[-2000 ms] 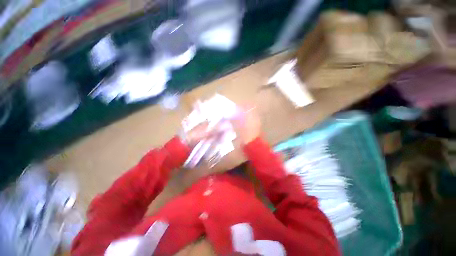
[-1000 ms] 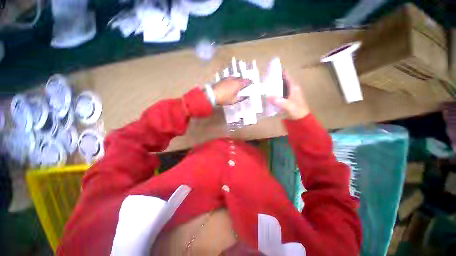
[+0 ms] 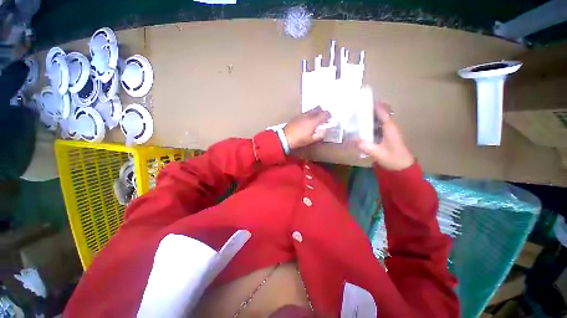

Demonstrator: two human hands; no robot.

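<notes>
Several flat white stems (image 3: 319, 88) lie side by side on the cardboard in front of me, thin prongs pointing away. My left hand (image 3: 304, 129) rests at the near left end of the stems, fingers on them; whether it grips one is unclear. My right hand (image 3: 388, 140) holds a white part (image 3: 367, 115) upright at the right side of the stems, fingers behind its right side. A joined stem-and-ring piece (image 3: 490, 105) lies at the right, disc end away from me. White ring bases (image 3: 136, 76) are heaped at the left.
A yellow crate (image 3: 99, 192) with rings inside stands below left. A green-lined bin (image 3: 491, 230) with stems stands below right. A cardboard carton (image 3: 538, 127) is at the right end of the bench. A shiny crumpled clump (image 3: 298, 22) lies at the belt edge.
The view has swung left and down, showing more of the crate and rings. My hands stay at the stems, the left now at their near end. The right still holds the white part.
</notes>
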